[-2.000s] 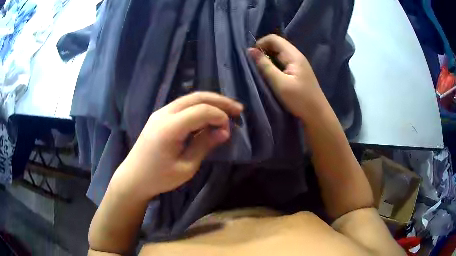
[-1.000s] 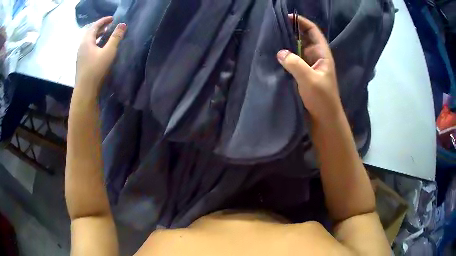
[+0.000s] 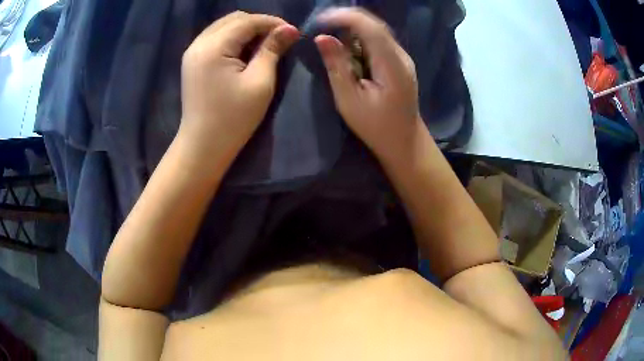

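The dark grey-blue jacket [image 3: 303, 134] lies over the white table and hangs down over my lap. My left hand [image 3: 236, 67] is above it at upper centre, thumb and index fingertips pinched together. A short dark line, perhaps a thread or cloth edge, shows at the fingertips. My right hand [image 3: 371, 77] is just right of it, partly blurred, with its thumb close to my left fingertips. The thread snips [image 3: 359, 59] show only as a greenish-dark part inside my right hand; their blades are hidden or blurred.
The white table [image 3: 526, 92] extends to the right. An open cardboard box [image 3: 529, 225] stands below its right edge, beside plastic bags and scraps. A red item [image 3: 601, 74] is at far right. A dark rack [image 3: 28, 211] stands on the grey floor at left.
My left hand has moved from the far left of the jacket to the centre and its fingertips have closed. My right hand has moved left, beside it. The jacket's rounded front edge is now largely covered.
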